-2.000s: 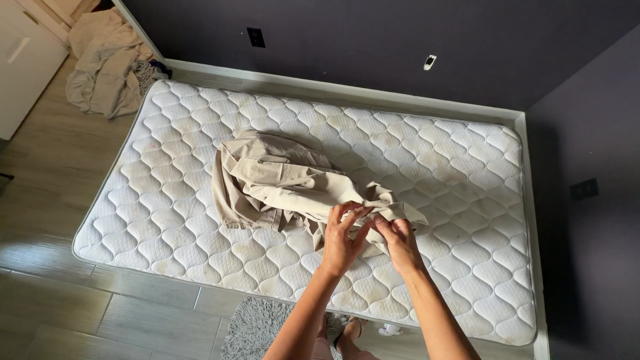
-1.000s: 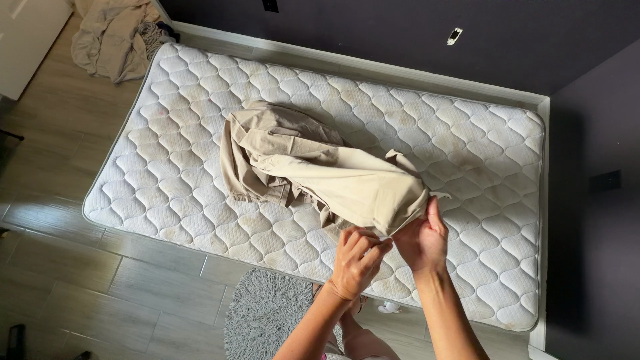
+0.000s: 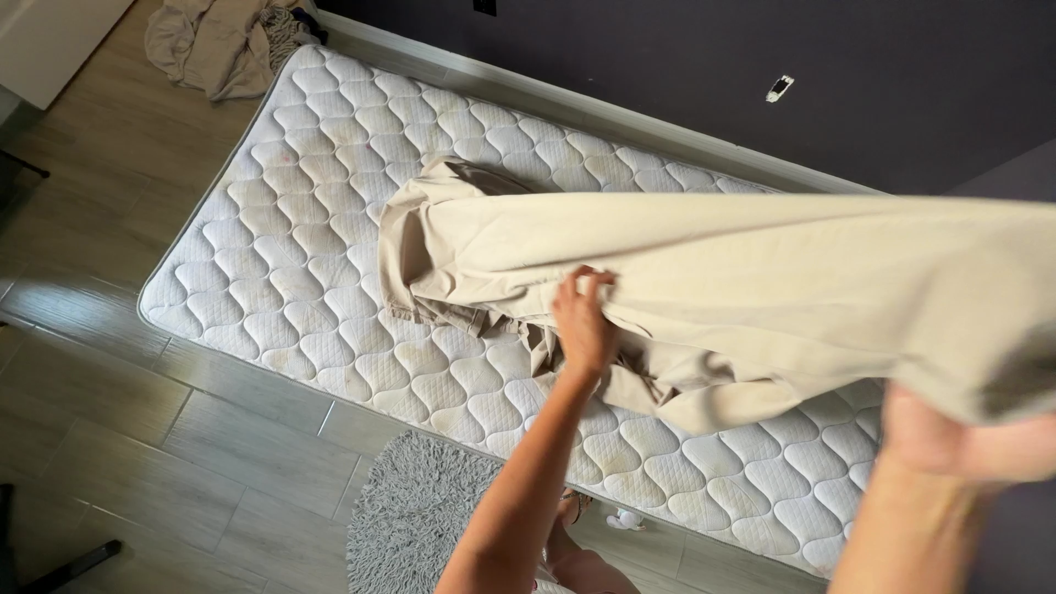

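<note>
A beige fabric sheet [image 3: 726, 264] lies bunched at its left end on a white quilted mattress [image 3: 330, 313] and stretches, lifted, toward the right edge of the head view. My left hand [image 3: 584, 318] touches the lower edge of the cloth near the middle, fingers curled; whether it grips a fold is unclear. My right hand [image 3: 949, 437], blurred and close to the camera, holds up the right end of the sheet, its fingers partly hidden by the fabric.
Below the mattress lies a round grey shaggy rug [image 3: 421, 511] on the tiled floor. More beige cloth [image 3: 223, 41] is heaped on the floor at the upper left. A dark wall [image 3: 660, 74] runs behind the mattress. Dark legs of some object show at lower left.
My right hand has moved right and pulled the sheet out long from its bunched pile. My left hand has separated from the right one and is at the sheet's lower edge.
</note>
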